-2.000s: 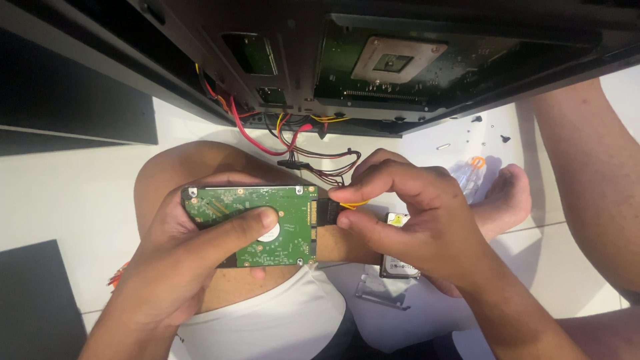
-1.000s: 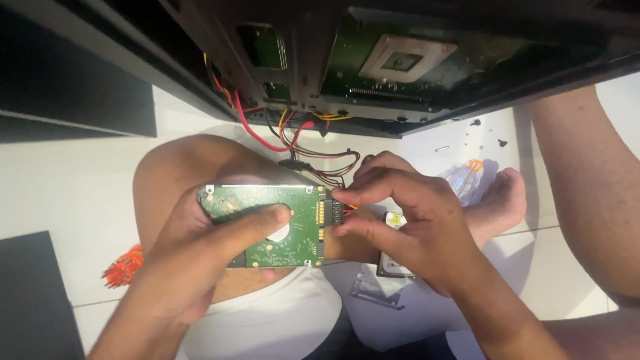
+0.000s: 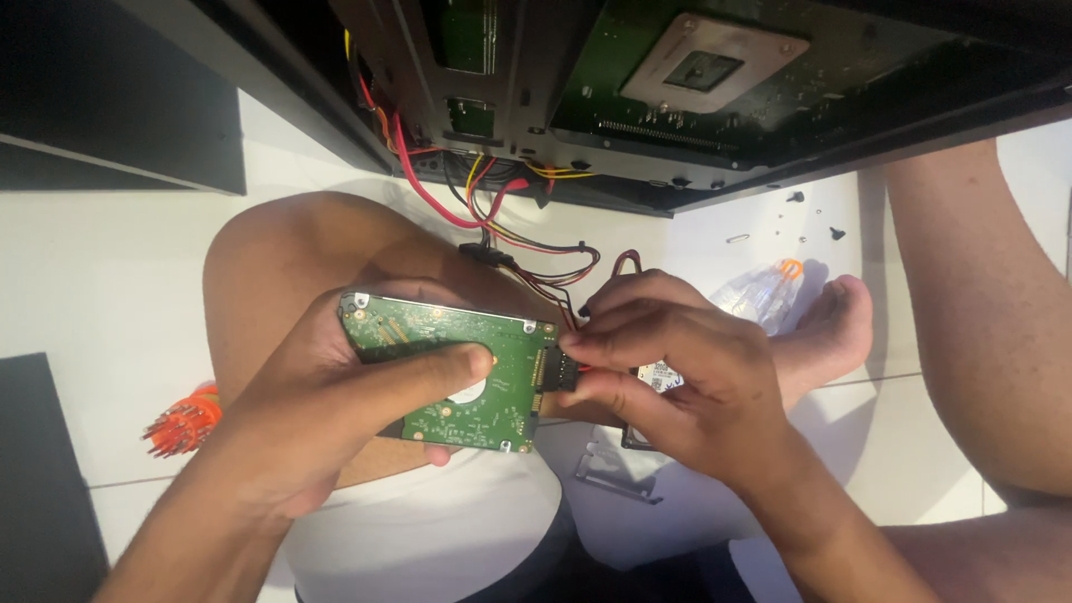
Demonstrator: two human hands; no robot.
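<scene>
My left hand (image 3: 335, 402) holds a hard drive (image 3: 502, 419) with its green circuit board facing up, thumb pressed on the board. At the drive's right edge, my right hand (image 3: 687, 377) pinches a black SATA power connector (image 3: 559, 369) between thumb and fingertips. The connector sits against the drive's gold contacts; how deep it is seated cannot be told. Thin red, yellow and black wires (image 3: 536, 276) run from it towards the computer case (image 3: 519, 109). A red SATA data cable (image 3: 427, 193) hangs loose from the case.
A second hard drive (image 3: 657, 377) lies partly hidden behind my right hand, with a metal bracket (image 3: 620, 469) below it. Screws (image 3: 837, 234) and a clear plastic bag (image 3: 762, 297) lie on the floor at right. An orange screwdriver-bit holder (image 3: 186, 421) and dark panels (image 3: 42, 469) are at left.
My right hand has brought the connector leftward against the drive's contacts; a second ago a small gap showed between them. My left hand still holds the drive.
</scene>
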